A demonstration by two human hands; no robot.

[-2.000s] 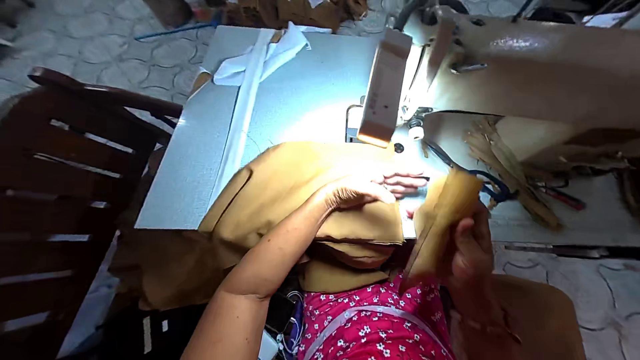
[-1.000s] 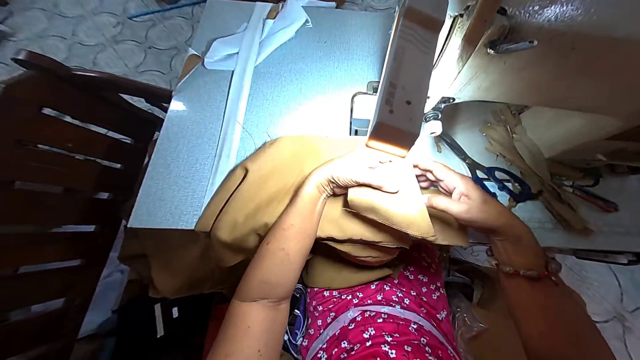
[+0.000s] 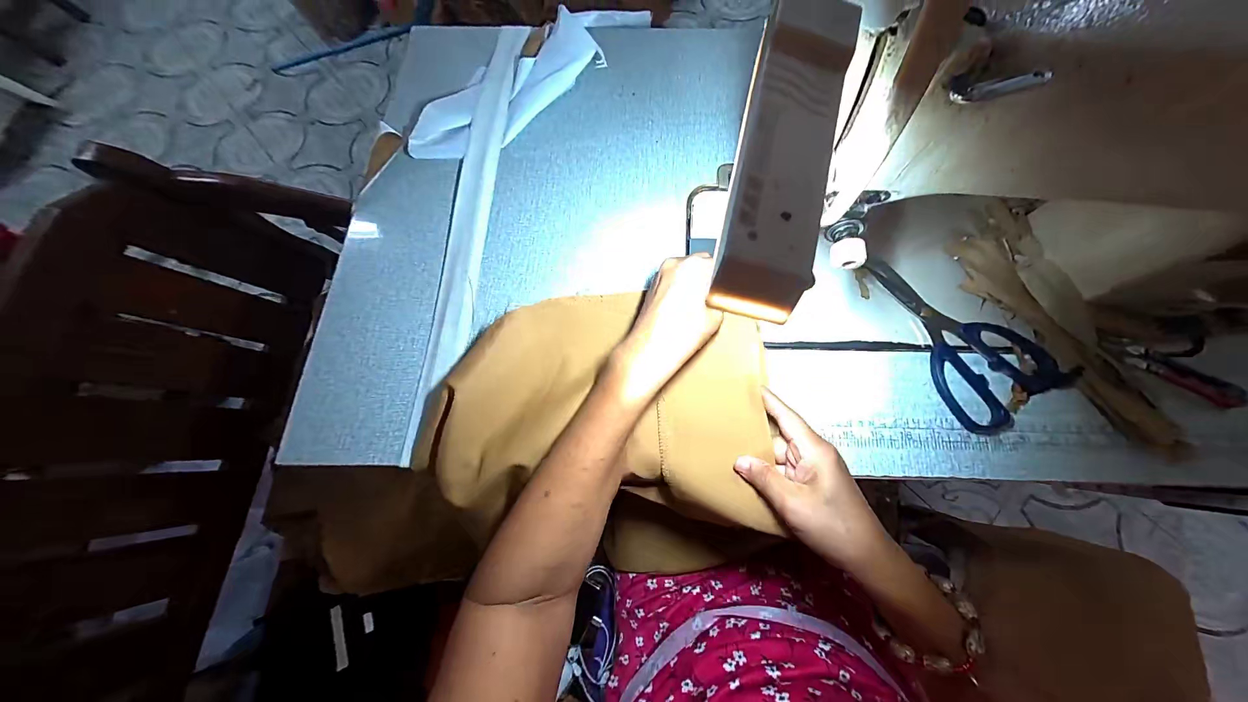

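Tan fabric (image 3: 556,361) with a stitched seam lies over the front edge of the sewing table and hangs down to my lap. My left hand (image 3: 682,302) grips its upper part close to the needle area, its fingertips partly hidden under the lamp (image 3: 785,166). Lower down, my right hand (image 3: 804,478) pinches the fabric's right edge between thumb and fingers. The sewing machine (image 3: 1072,127) stands at the upper right; the lamp hides its needle and presser foot.
Blue-handled scissors (image 3: 960,361) lie right of the fabric, beside tan scraps (image 3: 1063,331) and a red-and-black tool (image 3: 1194,380). White cloth strips (image 3: 478,195) cross the left of the table (image 3: 380,370). A slatted wooden chair (image 3: 175,390) stands at left.
My left hand has moved up toward the needle area with the fabric. My right hand, which held a separate-looking tan piece two seconds ago, is now lower on the fabric's right edge.
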